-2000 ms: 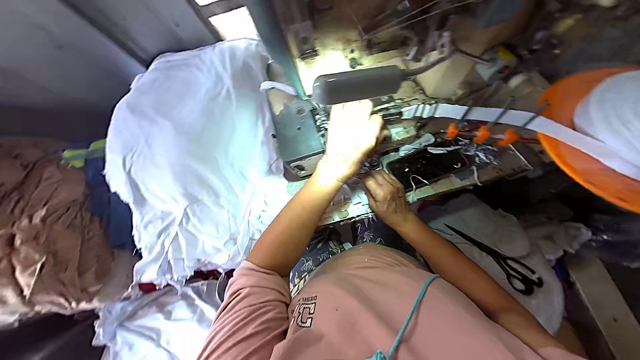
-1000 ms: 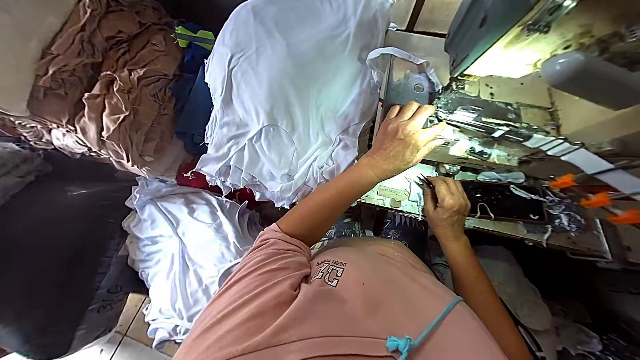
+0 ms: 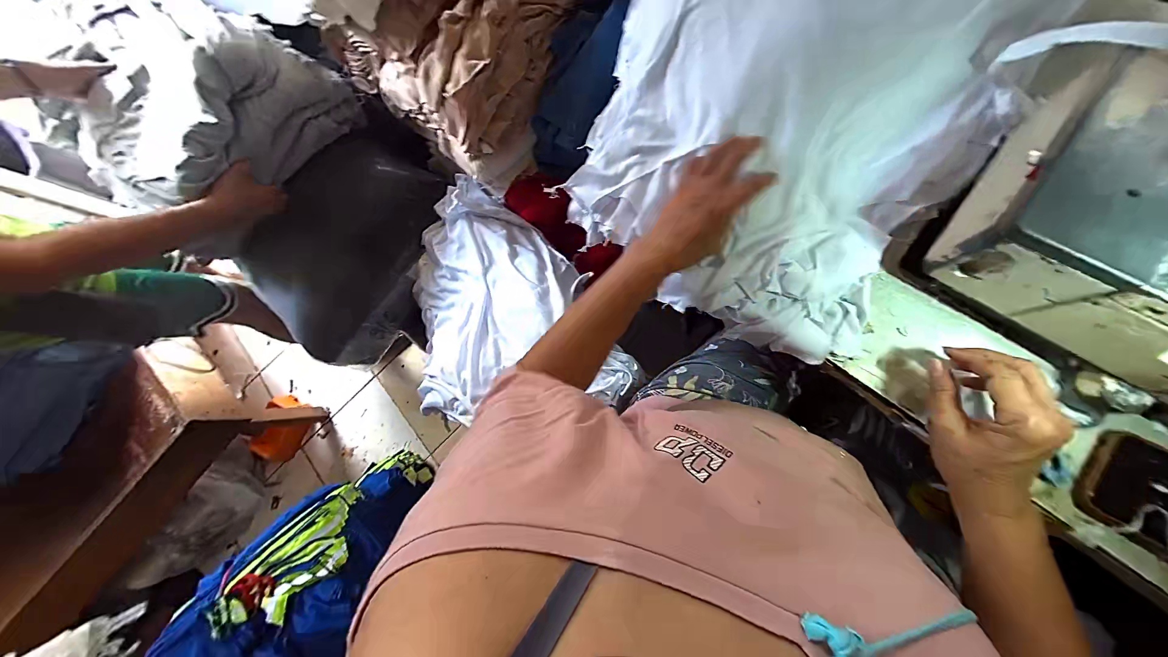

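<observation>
My left hand is over the near-left part of a heap of white fabric, fingers spread and slightly blurred; whether it touches the cloth is hard to tell. At the right, my right hand is raised over the edge of the worn work table, thumb and fingertips close together. Something small and pale may be between them, but I cannot tell. A pale strip lies across the upper right, above a metal plate set in the table.
Another person's hand rests by grey cloth and a black bag-like thing at left. White cloth hangs below brown cloth. Blue and lime fabric lies low, near a wooden bench and an orange object.
My left hand has moved from the machine area onto or over the white heap. My right hand has lifted, its fingers changed in pose. The view has swung far to the left.
</observation>
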